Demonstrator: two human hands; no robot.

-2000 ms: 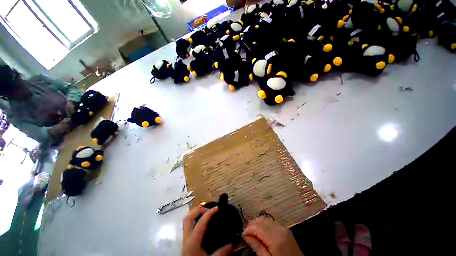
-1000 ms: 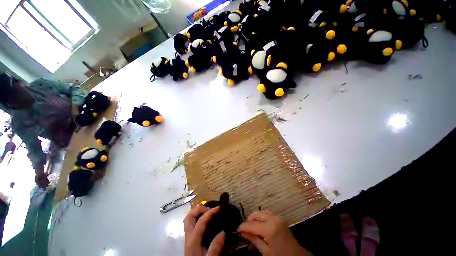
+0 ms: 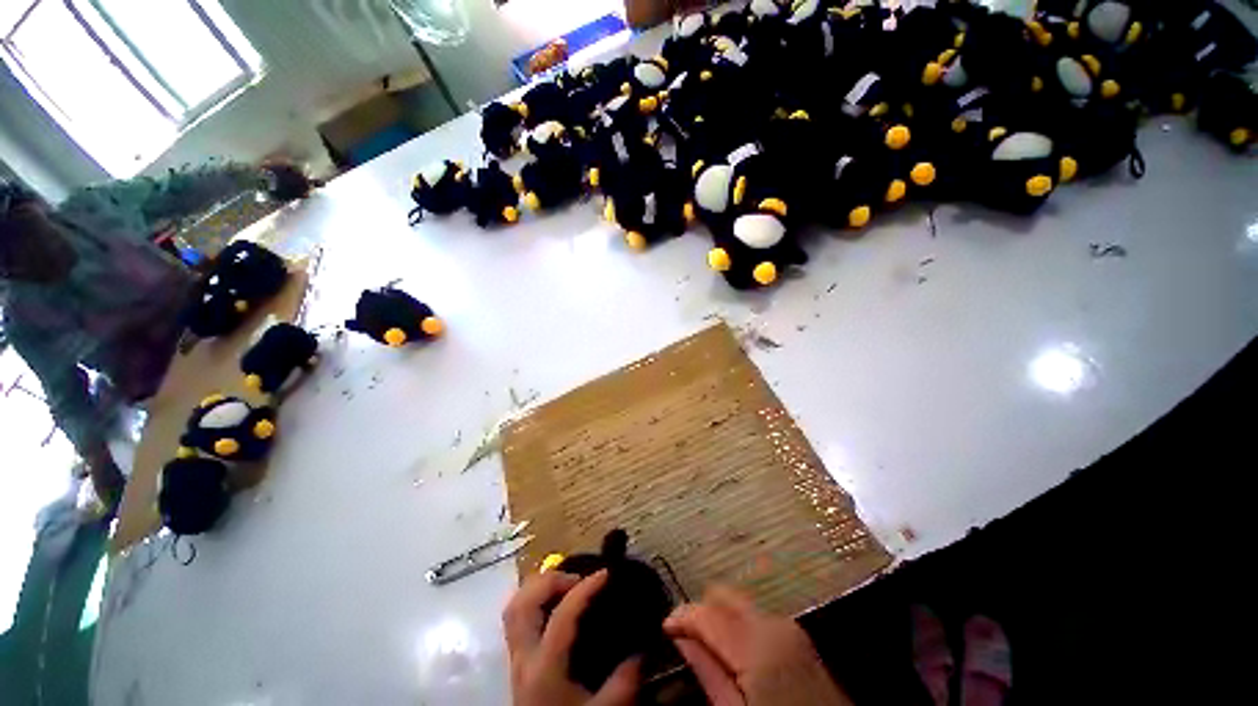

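Observation:
A black plush penguin (image 3: 624,607) is held over the near edge of the cardboard work mat (image 3: 662,455), a small black nub pointing up and one yellow foot at its left. My left hand (image 3: 559,641) grips it from the left. My right hand (image 3: 745,651) is at its right side with fingertips pinched; a needle is too small to see. A dark thread curls beside the toy's right side. The thread snips (image 3: 477,555) lie at the mat's left edge. The wrists are cut off by the lower edge.
A large penguin pile (image 3: 828,124) covers the back of the white table (image 3: 966,359). Several penguins lie at the left, some on another cardboard. A person (image 3: 97,297) sits at the far left with one arm stretched toward the back. Thread scraps lie around the mat.
The person at the left has stretched an arm toward the back. The view has shifted slightly. My left hand still holds the penguin; my right hand stays close at its right side.

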